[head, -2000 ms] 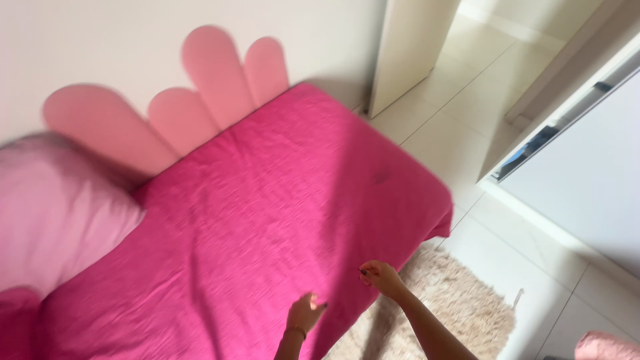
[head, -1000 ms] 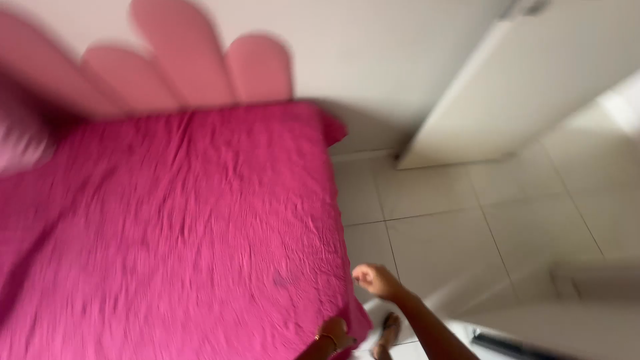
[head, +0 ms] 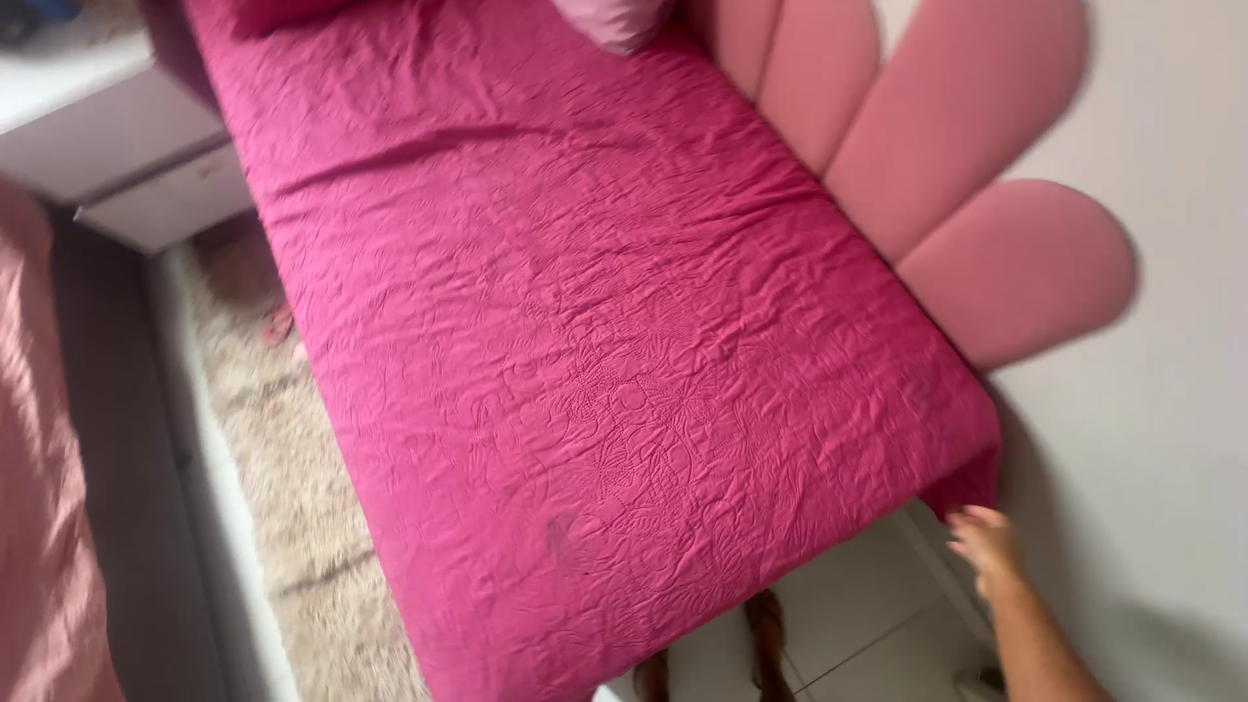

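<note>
A bright pink quilted bedspread [head: 624, 370] covers the bed, with wrinkles across its surface and small darker patches near the foot end. My right hand [head: 987, 548] is at the bedspread's hanging corner beside the wall, its fingers touching or just next to the fabric; whether they grip it cannot be told. My left hand is out of view. At the top of the bed lie a light pink pillow [head: 619, 21] and part of a darker pink one [head: 283, 12].
Pink padded headboard panels [head: 1024, 273] line the wall on the right. To the left are a beige shaggy rug [head: 312, 526], a white drawer unit [head: 107, 127] and another bed's pink cover [head: 44, 468]. My feet [head: 765, 624] stand on the tiled floor beyond the foot end.
The view has swung round to face the bed from its foot end. My right hand is now at the wall-side corner, and my left hand has gone out of view.
</note>
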